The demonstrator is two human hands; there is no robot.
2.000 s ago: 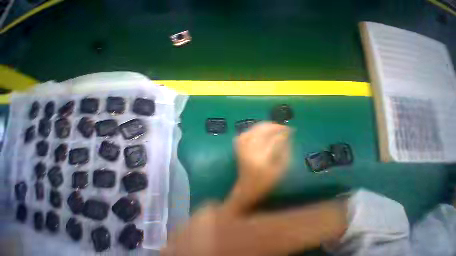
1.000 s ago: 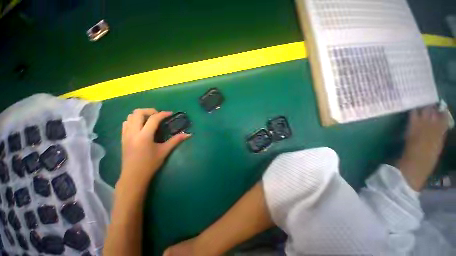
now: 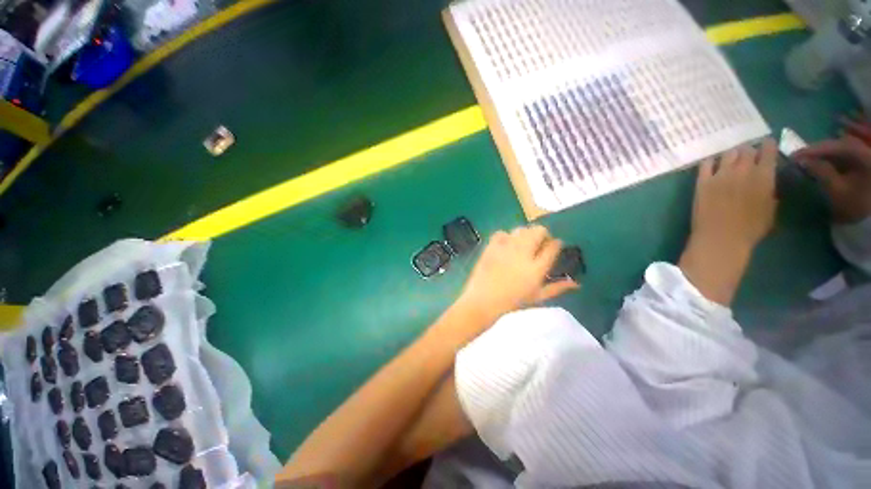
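My left hand [image 3: 511, 270] reaches in from the lower left, palm down. Its fingers and thumb are closed on a black housing [image 3: 570, 264], partly hidden by the fingers. Two black housings lie close together just left of the hand, the nearer one [image 3: 433, 259] with a shiny rim. Another dark housing [image 3: 355, 211], blurred, lies further left on the green bench [image 3: 325, 325]. A lined tray [image 3: 229, 420] with rows of black housings is at the lower left. My right hand is not in view.
A white small-parts board [image 3: 592, 105] with a tan edge stands beyond my hand. A neighbour's hand [image 3: 733, 205] touches its near edge. White sleeves [image 3: 535, 372] and a forearm fill the lower right. Another hand [image 3: 842, 167] shows far right. A small metal part [image 3: 219, 141] lies beyond the yellow line.
The view has turned to the right. My left hand has moved rightward past the pair of loose housings with a housing in its fingers.
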